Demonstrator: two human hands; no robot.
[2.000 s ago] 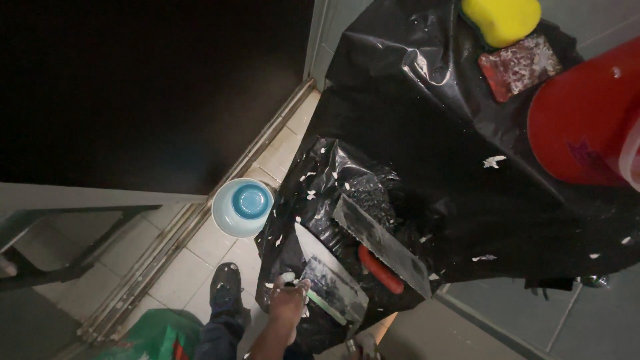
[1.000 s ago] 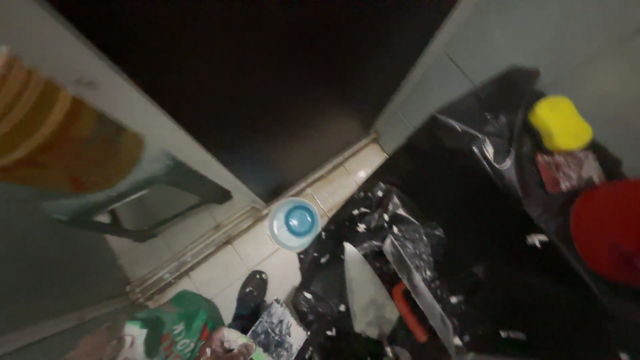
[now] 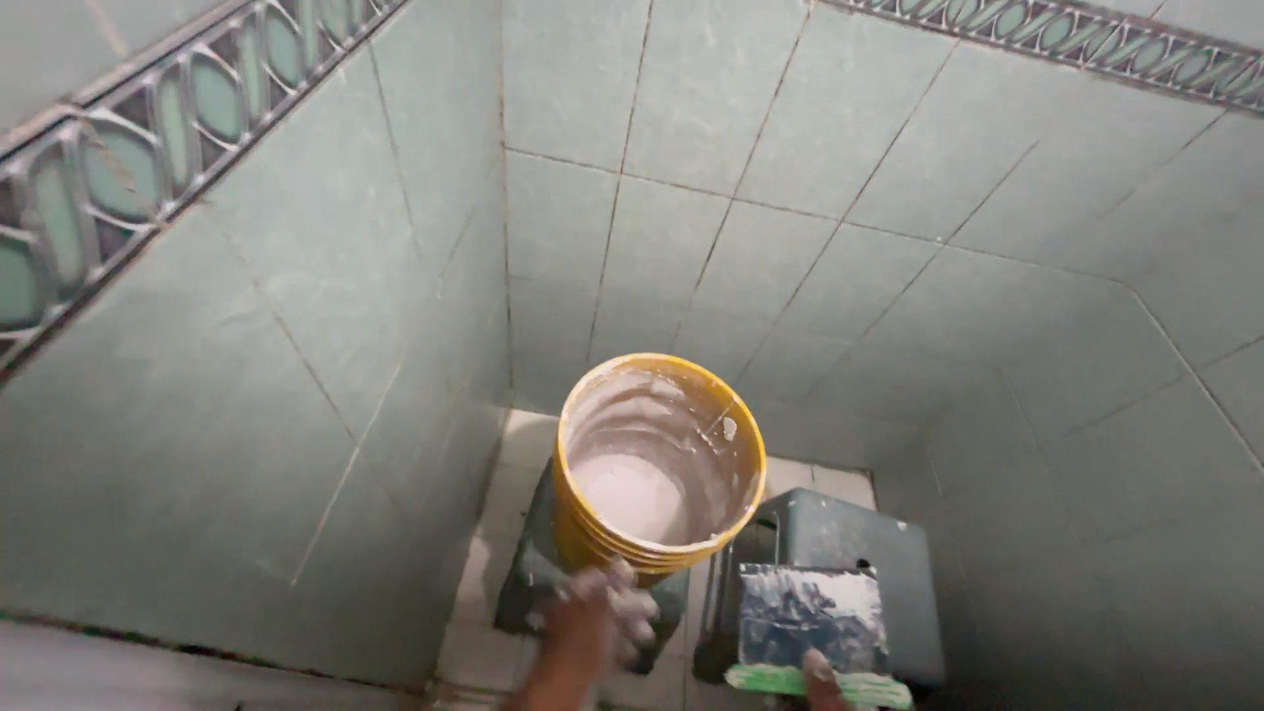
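A yellow plastic bucket with whitish paste inside stands on a dark stool. My left hand, blurred and smeared with white, is at the bucket's near side, fingers apart; no tool shows in it. Lower right, my right hand holds a wide putty knife by its green-edged handle, one finger lying toward the blade. White paste coats part of the dark blade. Most of the right hand is below the frame edge.
A grey plastic stool stands right of the bucket, behind the blade. Tiled walls meet in a corner around them, with a decorative border high on the left. Pale floor tiles show below.
The view has swung away from the black plastic sheet and red bucket to the tiled corner. The wide putty knife now shows in my right hand, over the grey stool.
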